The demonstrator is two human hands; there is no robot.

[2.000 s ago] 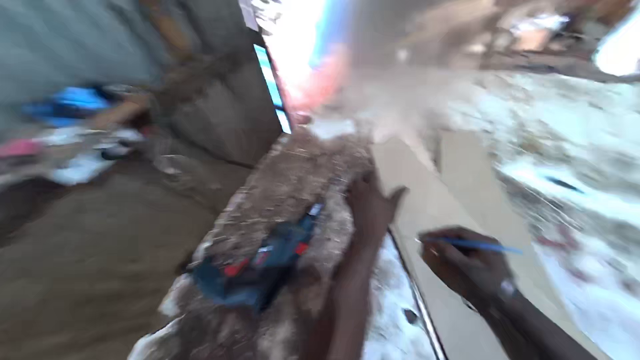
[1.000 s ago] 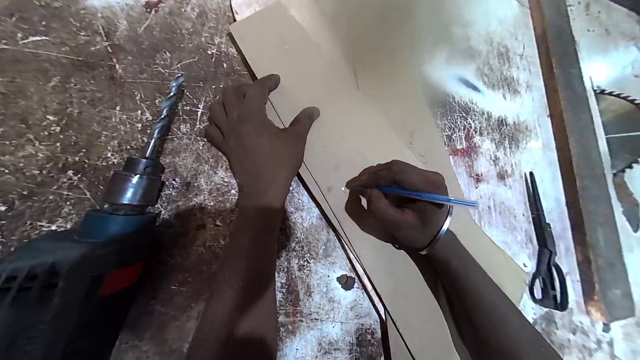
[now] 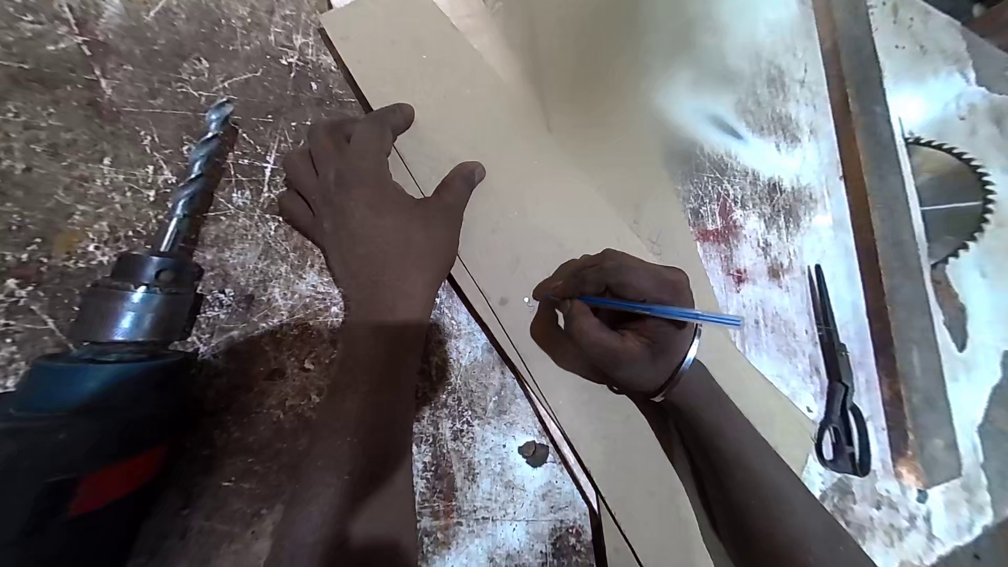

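A long, pale flat board [image 3: 488,150] lies diagonally across the worn bench, with a thin dark line running near its left edge. My left hand [image 3: 386,205] rests over that left edge, fingers spread, its thumb and index fingertip on the board's face. In my right hand [image 3: 614,323] is a slim blue pen [image 3: 661,309], held between thumb and fingers with its point end low over the board, near a small pale spot. Whether the tip touches the surface cannot be told. A metal bangle circles my right wrist. Under the first board, to the right, another pale sheet [image 3: 756,402] shows.
A power drill [image 3: 94,425] with a thick twist bit [image 3: 197,173] lies at the left. Dark-handled scissors [image 3: 839,386] are right of the boards, beside a long metal bar [image 3: 890,236]. Beyond it is a toothed circular saw blade [image 3: 949,201]. A blurred patch obscures the upper middle.
The view has swung down closer to the bench since two seconds ago. Over the last second both hands have stayed in nearly the same place, the pen still in my right hand.
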